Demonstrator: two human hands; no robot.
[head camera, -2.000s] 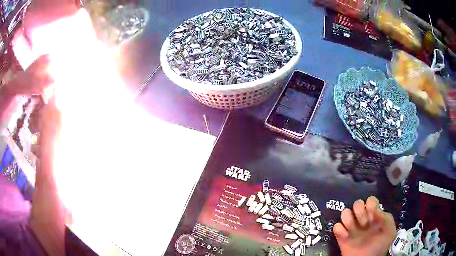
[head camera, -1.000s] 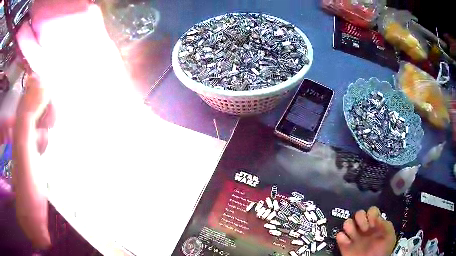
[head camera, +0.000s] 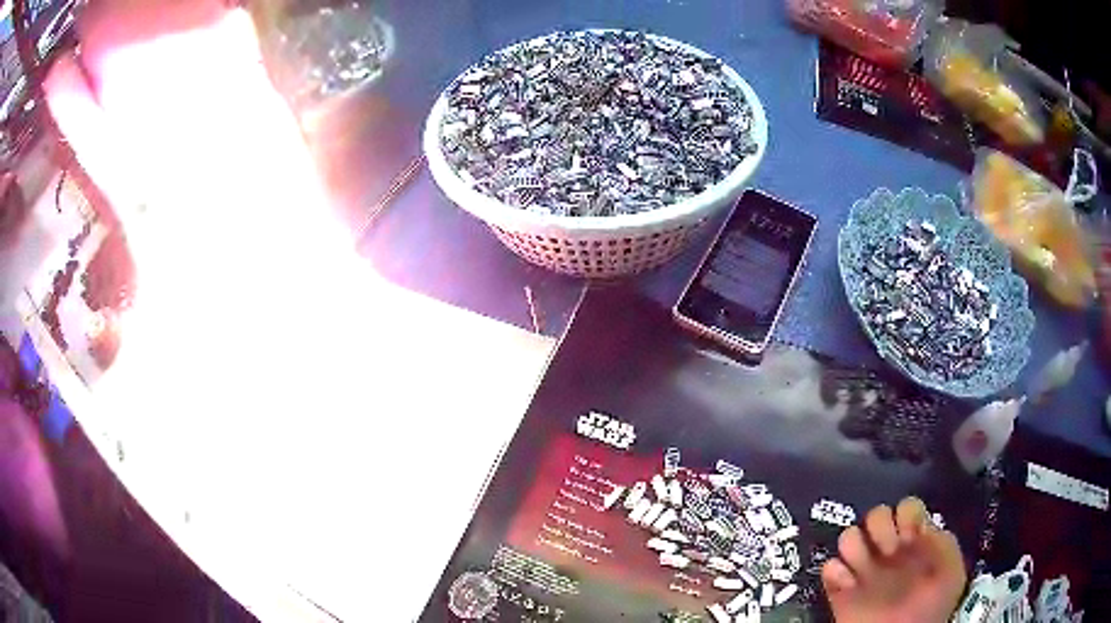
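Note:
My left hand is at the bottom edge, right of centre, cut off by the frame. Its fingers are curled. A tiny pale spot shows just beyond them; I cannot tell whether the hand holds it. My right hand is not in view. A loose pile of small striped oval inserts lies on the black-and-red printed mat left of the hand. White moulded pieces lie at the lower right, just right of the hand.
A white perforated basket full of inserts stands at the back. A phone lies between it and a turquoise basket. White bottles, yellow bags and a glaring white board flank the mat.
The view has shifted slightly, so the baskets and mat sit further right and lower. My left hand stays nearly still. Another person's bright forearm at the far left is no longer clearly visible.

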